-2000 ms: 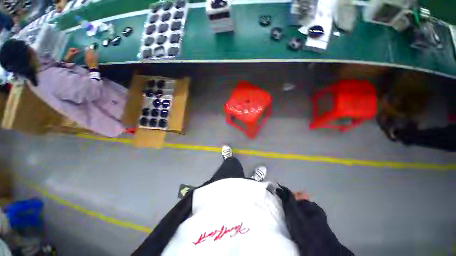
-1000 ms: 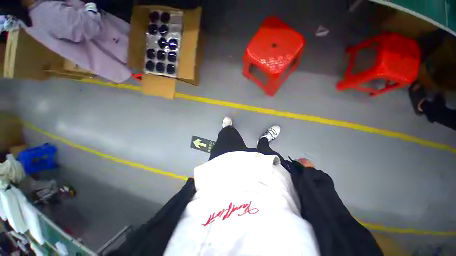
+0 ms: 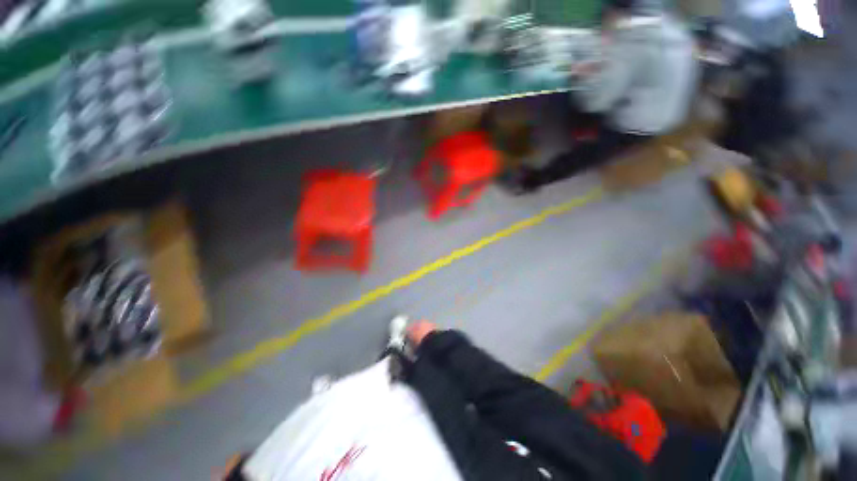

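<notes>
The view is blurred. My right hand (image 3: 420, 331) shows small at the end of a black sleeve, in front of my body; its fingers are not clear. My left hand (image 3: 231, 464) is a small blurred patch at the bottom edge, left of my white top. Neither hand visibly touches any work. A red plastic stool (image 3: 336, 218) and a second red stool (image 3: 460, 169) stand by the bench. At the left, an open brown carton (image 3: 180, 272) holds a tray of black units (image 3: 115, 310).
A long green bench (image 3: 310, 70) crosses the top, bearing a blister tray (image 3: 108, 103) and blurred equipment. A person in a light top (image 3: 648, 75) sits at its far end. A red stool (image 3: 625, 423), a carton (image 3: 672, 362) and another bench edge stand at the lower right.
The view has swung right and up. The bench and a seated person have come into view, the stools and carton have shifted left, and a patch of my left hand now shows.
</notes>
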